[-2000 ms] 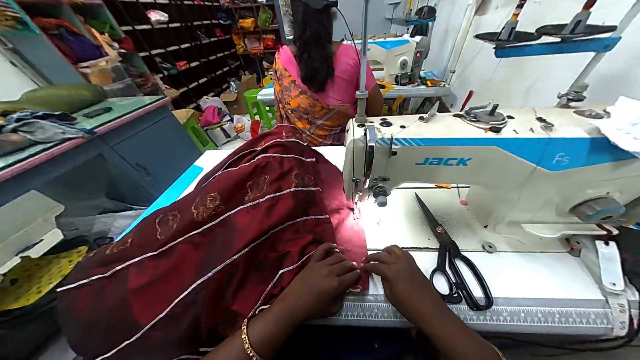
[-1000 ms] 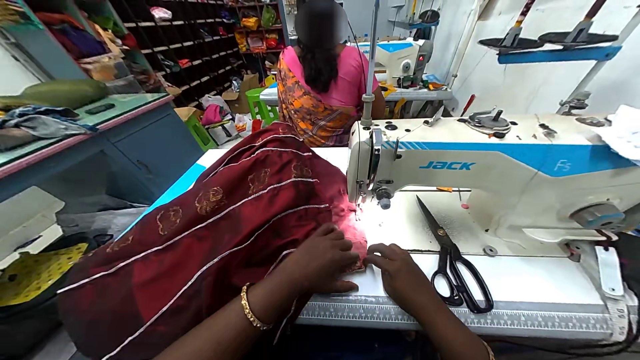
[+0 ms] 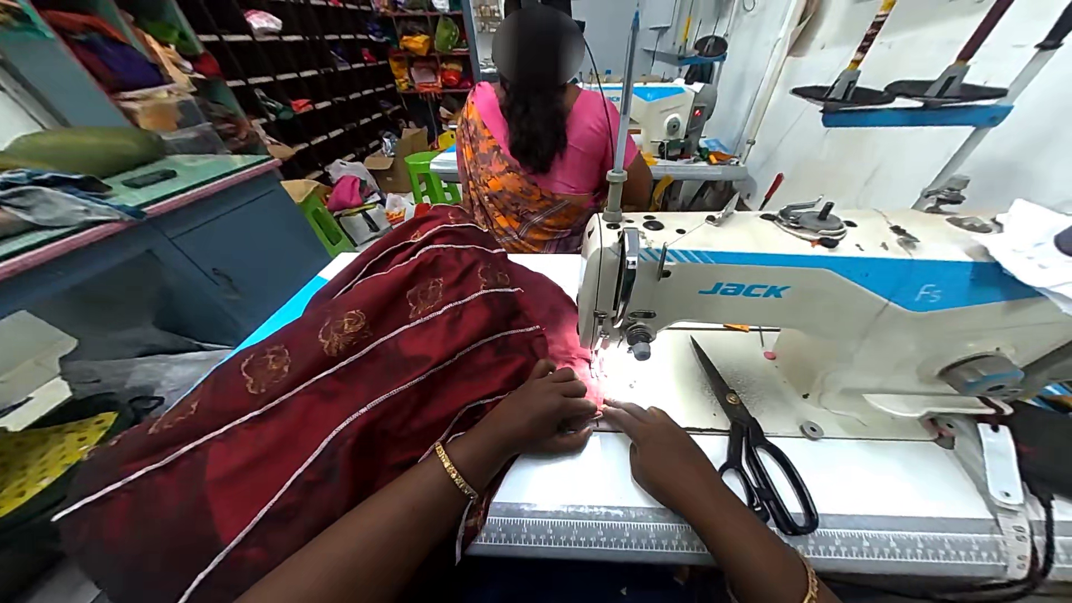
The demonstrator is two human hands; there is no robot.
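Note:
A maroon fabric (image 3: pixel 335 402) with white trim lines and gold motifs spreads over the left of the table, its right edge under the needle area of a white and blue Jack sewing machine (image 3: pixel 804 285). My left hand (image 3: pixel 553 410), with a gold bracelet at the wrist, is closed on the fabric's edge just in front of the needle area. Close beside it, my right hand (image 3: pixel 662 444) touches the fabric edge with its fingertips; whether it pinches the cloth cannot be told. Black-handled fabric scissors (image 3: pixel 745 444) lie on the machine bed to the right.
A measuring scale (image 3: pixel 879 544) runs along the table's front edge. Ahead, a person (image 3: pixel 536 134) sits with their back to me near another sewing machine (image 3: pixel 662 109). At left stands a blue-grey cabinet (image 3: pixel 234 243); a yellow dotted cloth (image 3: pixel 50 461) lies low in front of it.
The fabric under my hands has moved up toward the needle, and less of its edge shows in front. My left hand has shifted, and its fingers are now curled on the edge.

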